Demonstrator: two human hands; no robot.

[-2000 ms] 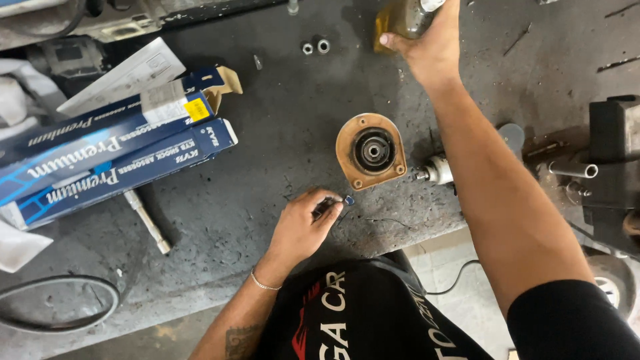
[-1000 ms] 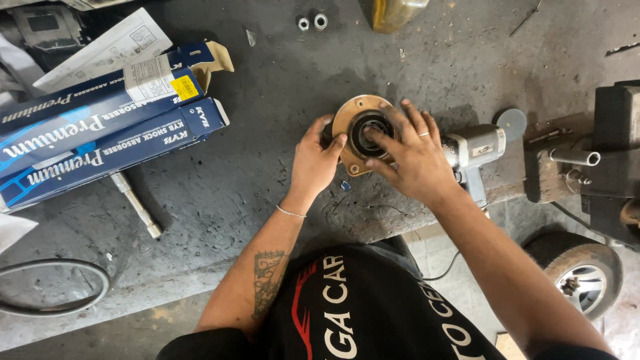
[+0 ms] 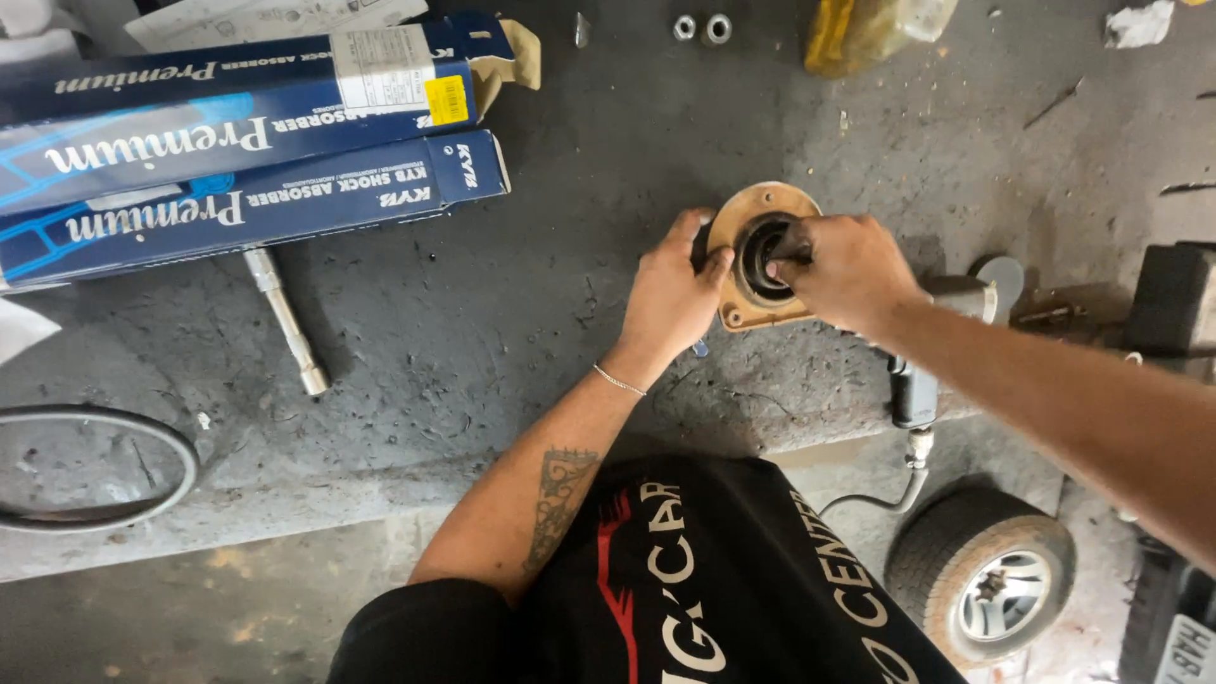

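Note:
Near the middle of the dark workbench is a tan strut mount plate [image 3: 746,316] with a black round centre. My left hand [image 3: 670,294] grips its left edge, thumb on top and fingers at the rim. The fingertips of my right hand [image 3: 845,275] are pinched together in the black centre of the mount; whether they hold something small there is hidden. A small blue item [image 3: 701,349] lies on the bench just below my left hand.
Blue shock absorber boxes [image 3: 285,204] lie at the left, above a metal socket extension [image 3: 290,328] and a hose loop [image 3: 190,465]. An air impact wrench [image 3: 914,389] lies right of the mount. Two nuts [image 3: 701,28] and a yellowish container [image 3: 874,33] are farther back. A wheel [image 3: 988,579] stands below.
My right hand has come from the yellowish container to the mount's centre. My left hand has moved from the bench's near side to the mount's left edge.

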